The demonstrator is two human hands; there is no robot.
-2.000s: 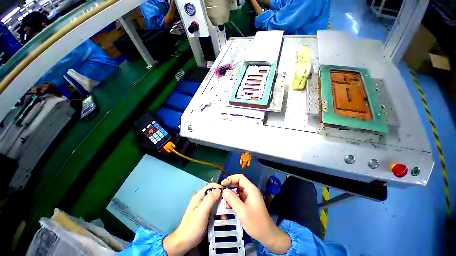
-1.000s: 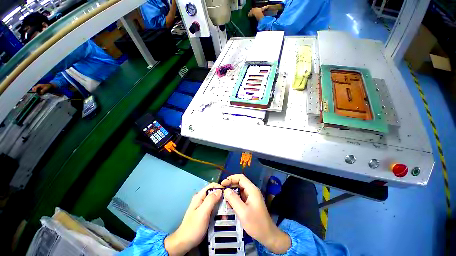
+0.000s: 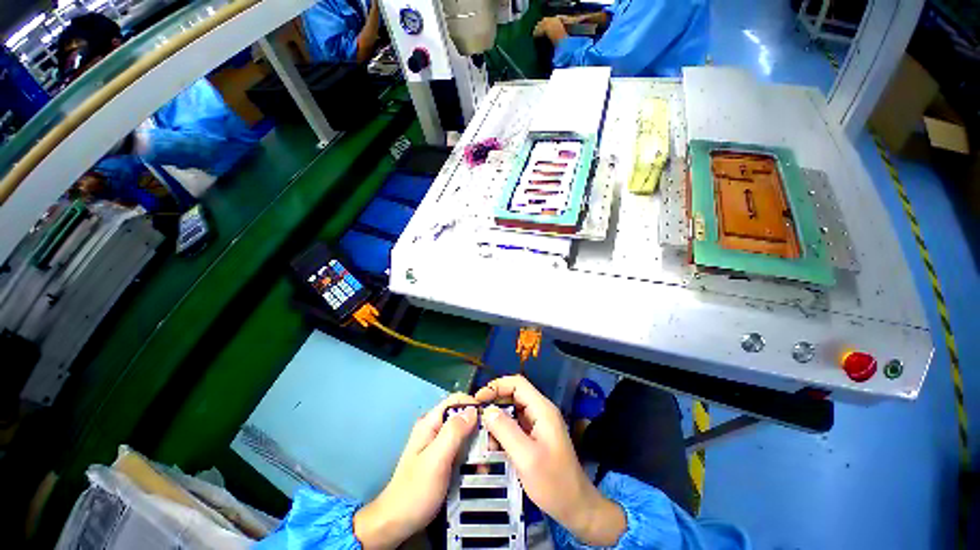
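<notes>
A pale grey slotted plate [image 3: 486, 503] with a row of rectangular openings points away from me at the bottom centre, its near end cut off by the picture's edge. My left hand [image 3: 422, 467] holds the far end of the plate from the left side. My right hand [image 3: 543, 457] holds the same end from the right side. Both thumbs lie on top, close together, and the fingers curl around the far edge. Both hands are bare. Whether a small part sits between the fingertips cannot be told.
A white machine table [image 3: 634, 290] carries a green-framed fixture with a slotted part [image 3: 546, 181], a yellow cloth [image 3: 649, 146] and an orange-brown fixture [image 3: 752, 204]. A keypad terminal [image 3: 331, 281], light-blue sheet [image 3: 339, 414] and trays [image 3: 140, 510] lie left. Other people in blue work beyond.
My hands and the slotted plate have hardly moved. The person at the far left has shifted, and that person's hand has moved away from the left edge.
</notes>
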